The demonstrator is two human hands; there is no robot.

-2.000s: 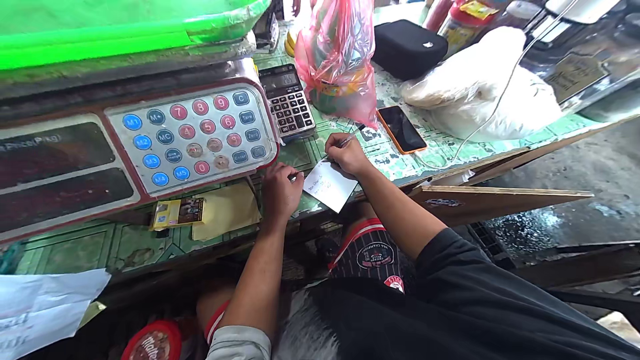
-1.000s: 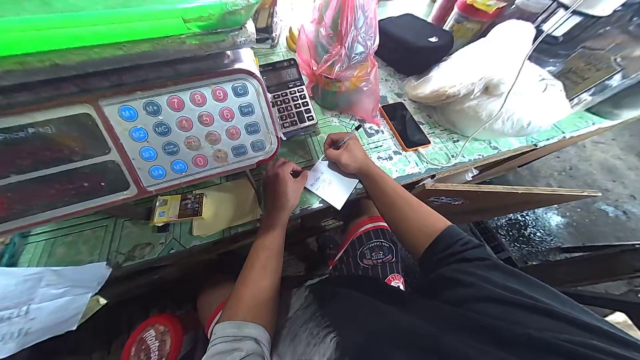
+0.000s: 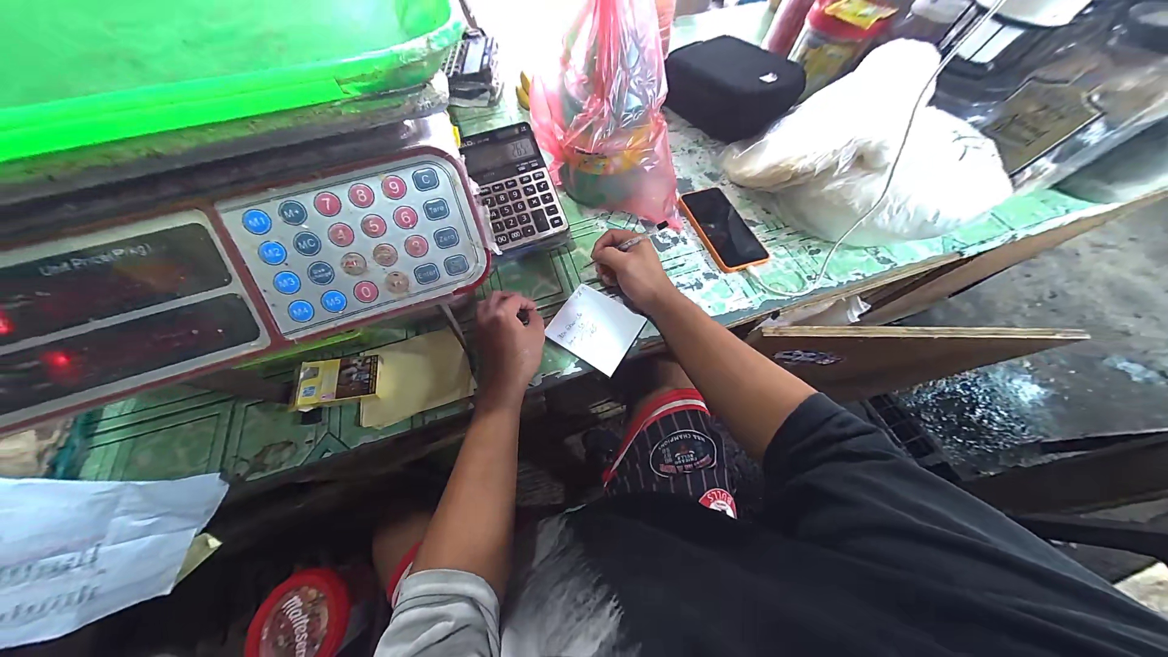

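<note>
A small white paper with handwriting lies at the counter's edge between my hands. My right hand is closed on a pen just above the paper's upper right corner. To the left of the paper is my left hand, fingers curled, with a small dark thing, perhaps a pen cap, between them; what it is cannot be told. A desk calculator lies above my left hand, beside the keypad of a digital scale. An orange-edged phone rests to the right of my right hand.
A pink plastic bag with things inside, a black case and a white plastic bag stand behind. A cable crosses the white bag. Left of my left hand lie a yellow packet and brown paper. A wooden board juts out at right.
My right hand has moved up off the paper with the pen, uncovering more of the writing. My left hand has come away from the paper's edge, to the left.
</note>
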